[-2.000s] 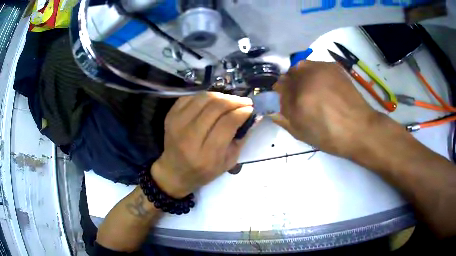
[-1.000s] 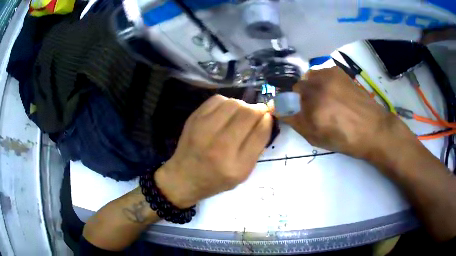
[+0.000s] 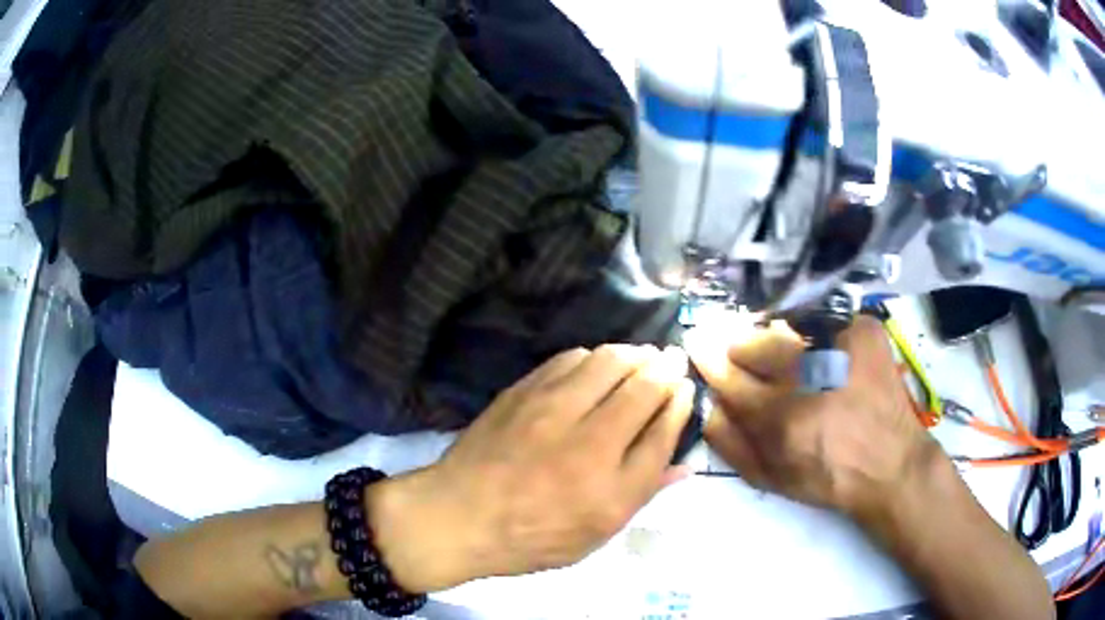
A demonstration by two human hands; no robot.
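Observation:
A dark striped cloth with navy denim lies heaped left of the white sewing machine. My left hand rests flat-fingered on the dark cloth edge just in front of the needle area, fingertips bent down on it. My right hand is right beside it, its fingertips near the needle area, partly behind a grey-capped knob. A small dark piece of cloth shows between the hands. Whether the right fingers pinch the cloth is hidden by glare and the machine head.
Snips with a yellow handle lie right of my right hand, partly hidden. A black smartphone, orange cables and a looped black cord lie farther right. The white table spreads in front.
The view has swung to the left and up, showing more of the heaped cloth and machine head. Both hands stay close together at the needle area. The ruled front edge has left the view.

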